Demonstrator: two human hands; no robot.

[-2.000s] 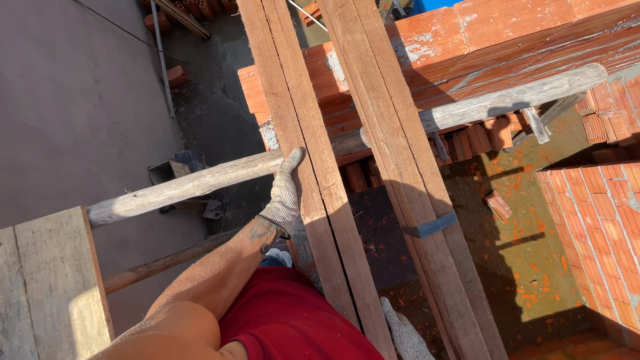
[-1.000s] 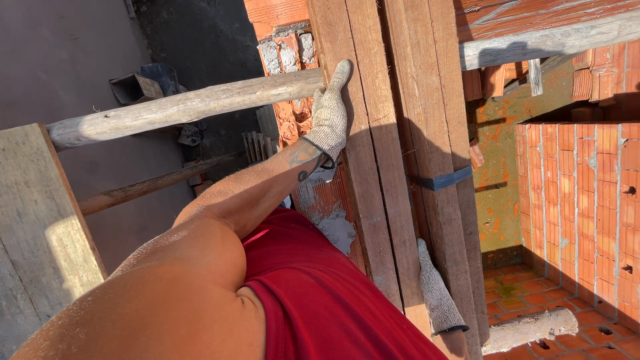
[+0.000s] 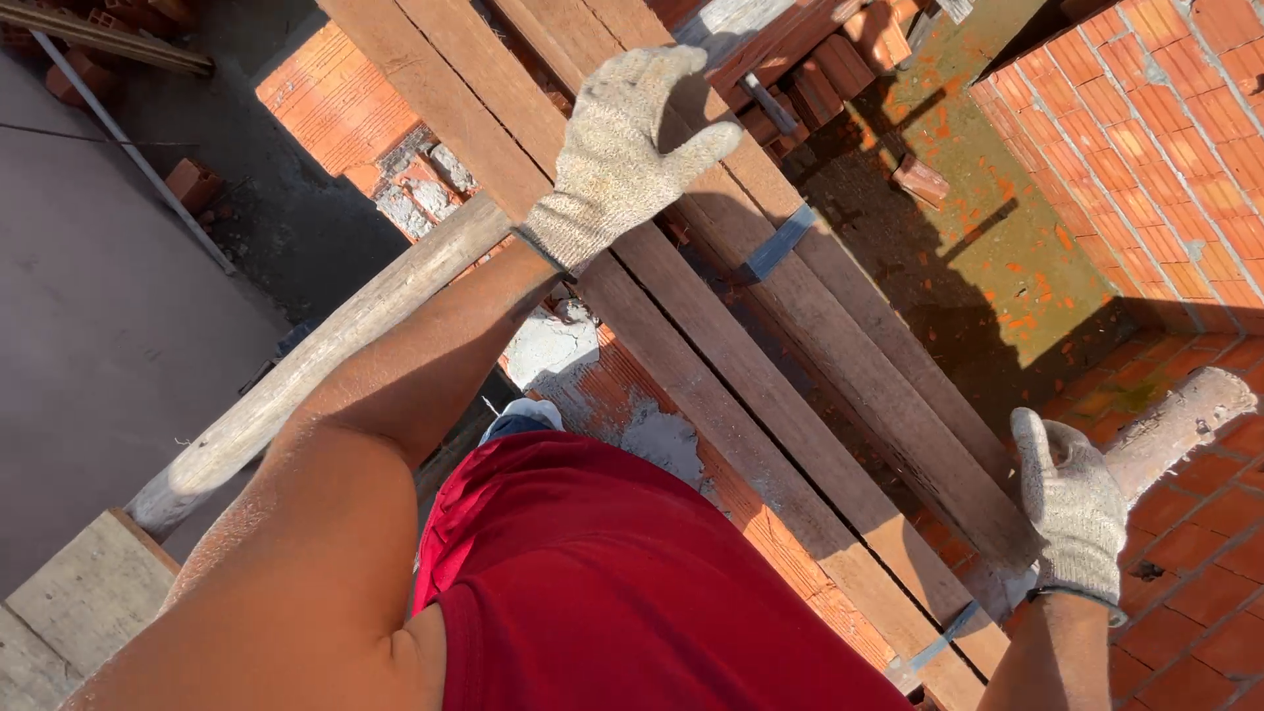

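Two pairs of long wooden beams slope down to the right across the view. My left hand [image 3: 632, 148], in a knitted glove, is above the nearer pair of beams [image 3: 731, 395], thumb and fingers apart, reaching toward the farther pair [image 3: 859, 346]. Whether its palm touches wood is hidden. A dark strap [image 3: 780, 245] crosses the farther pair; another strap [image 3: 945, 637] crosses the nearer pair's lower end. My right hand [image 3: 1076, 494], also gloved, is beside the farther pair's lower end, thumb and fingers apart, with nothing seen in its grasp.
A round wooden pole [image 3: 336, 355] runs from the plank platform [image 3: 89, 602] to beneath the beams. Behind my right hand is a log end [image 3: 1185, 425]. A hollow-brick wall [image 3: 671, 444] lies under the beams; another brick wall [image 3: 1155, 148] encloses a lower floor with a loose brick [image 3: 920, 182].
My left hand has come off the nearer beams' edge and moved across toward the farther pair. My right hand, partly hidden among the beams before, now shows at their outer side. The view has turned.
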